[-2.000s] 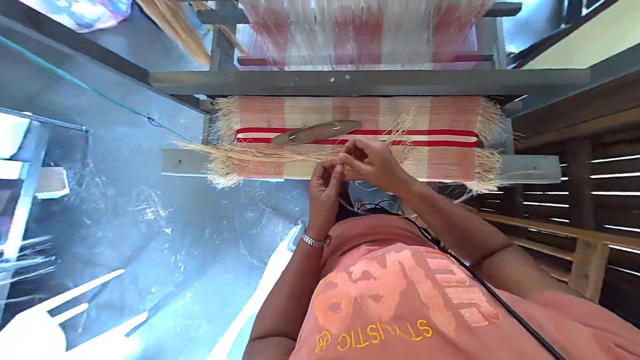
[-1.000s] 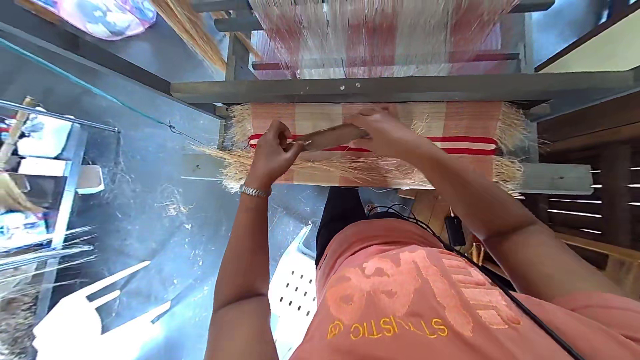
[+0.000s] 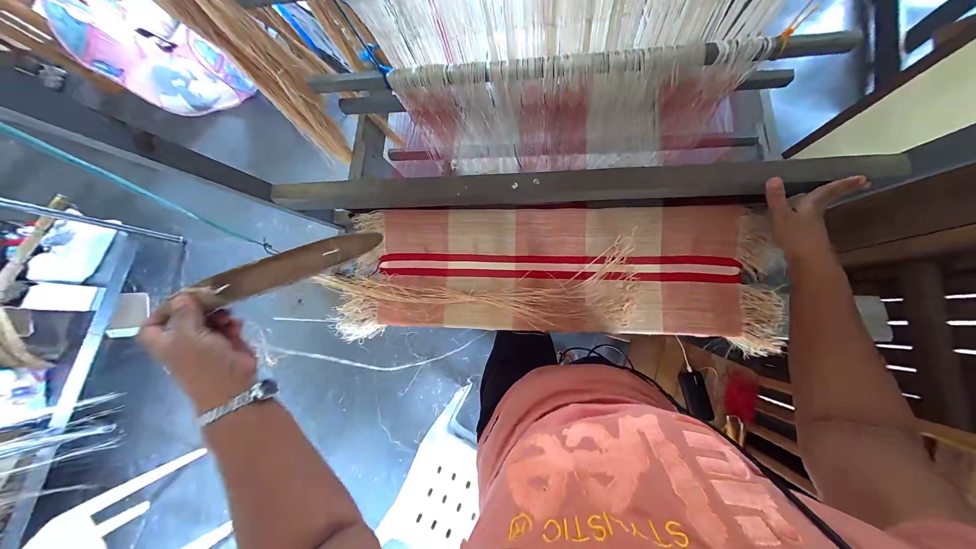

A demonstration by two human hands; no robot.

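Observation:
My left hand (image 3: 200, 335) grips one end of a flat, pointed wooden weaving shuttle (image 3: 282, 267), held out left of the cloth. The shuttle's far tip is near the cloth's left edge. At the right end of the loom's grey wooden beater bar (image 3: 595, 183), my right hand (image 3: 808, 210) rests with thumb and fingers spread. Below the bar lies striped pink and cream woven cloth (image 3: 480, 236) with red bands and fringed sides. A bundle of loose straw-coloured fibres (image 3: 457, 301) lies across it. Pale warp threads (image 3: 564, 99) stretch beyond the bar.
Long raffia-like strands (image 3: 259, 69) hang at the upper left by a patterned round item (image 3: 152, 53). A teal cord (image 3: 137, 179) runs along the left. A white plastic chair (image 3: 438, 488) is below, a metal rack (image 3: 84, 366) far left, and wooden slats (image 3: 930, 328) at right.
My left hand has moved left, carrying the shuttle off the cloth. My right hand has gone from the cloth's middle to the bar's right end. The view is nearer the loom.

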